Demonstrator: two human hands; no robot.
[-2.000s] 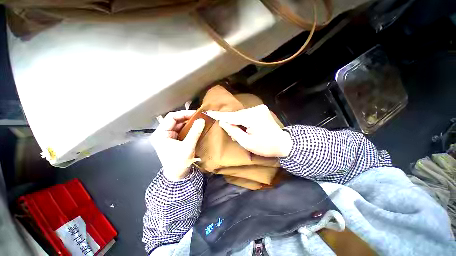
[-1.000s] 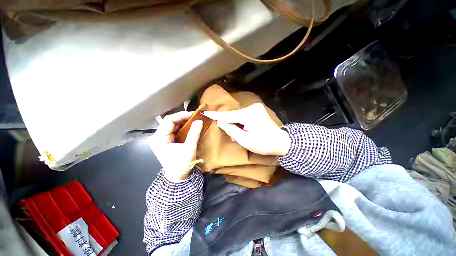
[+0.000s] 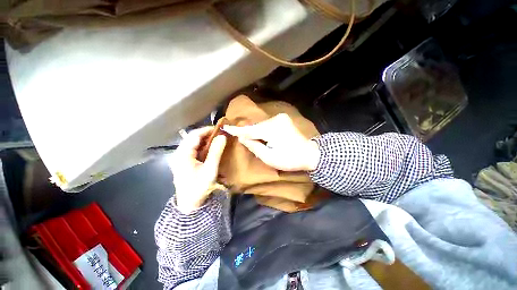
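A tan-brown cloth bag part (image 3: 244,173) lies bunched on the dark apron (image 3: 283,232) over my lap. My left hand (image 3: 194,161) pinches an orange-brown leather trim band (image 3: 211,139) between thumb and fingers, at the left of the cloth. My right hand (image 3: 283,141) lies over the cloth, its thumb and forefinger closed together, fingertips at the band's upper end. Whether a thin tool or thread is between the right fingertips cannot be made out. The cloth beneath my right hand is hidden.
A white-covered table (image 3: 113,102) stands ahead and left, with a dark brown heap (image 3: 102,17) on it. A tan strap loop (image 3: 272,56) hangs over its edge. A red plastic bin (image 3: 90,241) is at lower left. A clear plastic tub (image 3: 425,90) is at the right.
My right hand has shifted slightly left and up. The leather band is turned more upright and shows less between the left fingers. Both hands keep their hold.
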